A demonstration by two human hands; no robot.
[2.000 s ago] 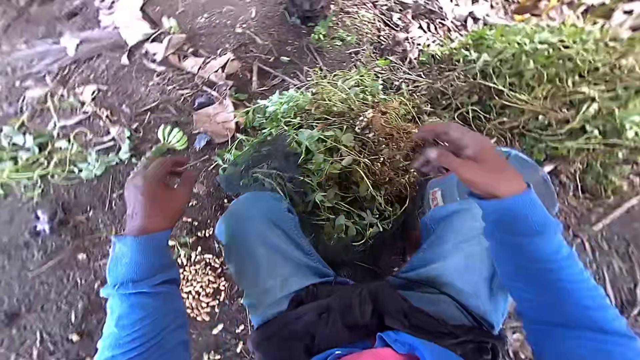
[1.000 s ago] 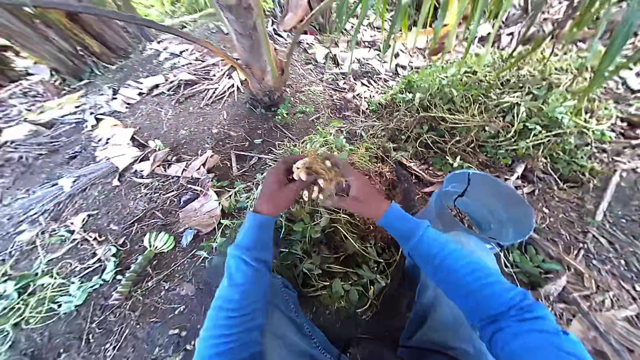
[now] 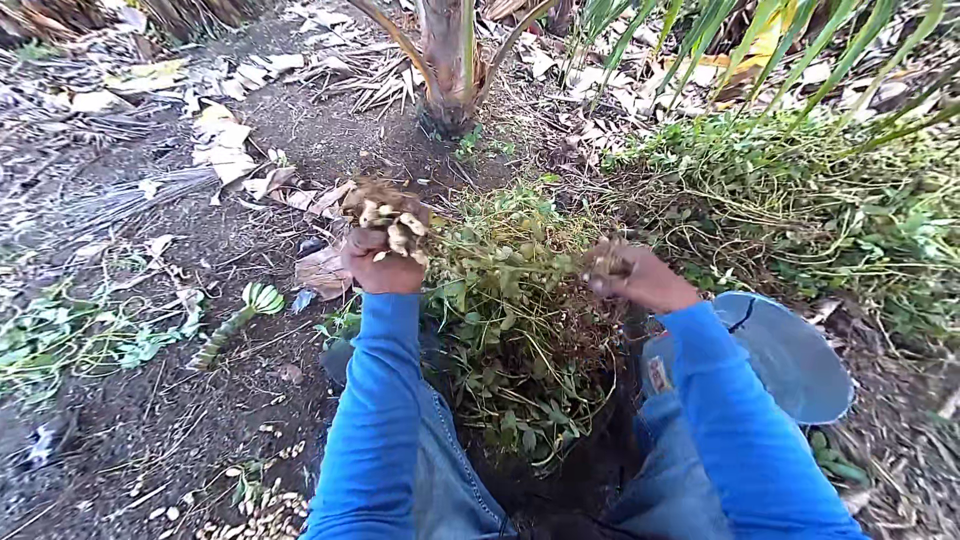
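Note:
My left hand (image 3: 384, 262) grips the root end of a peanut plant, and pale peanut pods (image 3: 396, 225) cluster above its fingers. To the right, my right hand (image 3: 626, 274) is blurred, with its fingers curled near some brownish roots; whether it holds them is unclear. Leafy peanut vines (image 3: 517, 337) lie heaped between my legs, below and between the two hands. Loose peanut pods (image 3: 259, 514) are piled on the soil at the lower left.
A translucent plastic tub (image 3: 795, 360) tilts beside my right knee. A large heap of vines (image 3: 787, 202) spreads at the upper right. Ahead stands a palm trunk (image 3: 448, 67). Dry leaves (image 3: 225, 146) and a cut green stalk (image 3: 236, 322) lie on the left.
My hands were together around a bunch of pods a second ago and are now apart, the pods staying with my left hand. The view has tilted up since the oldest frame.

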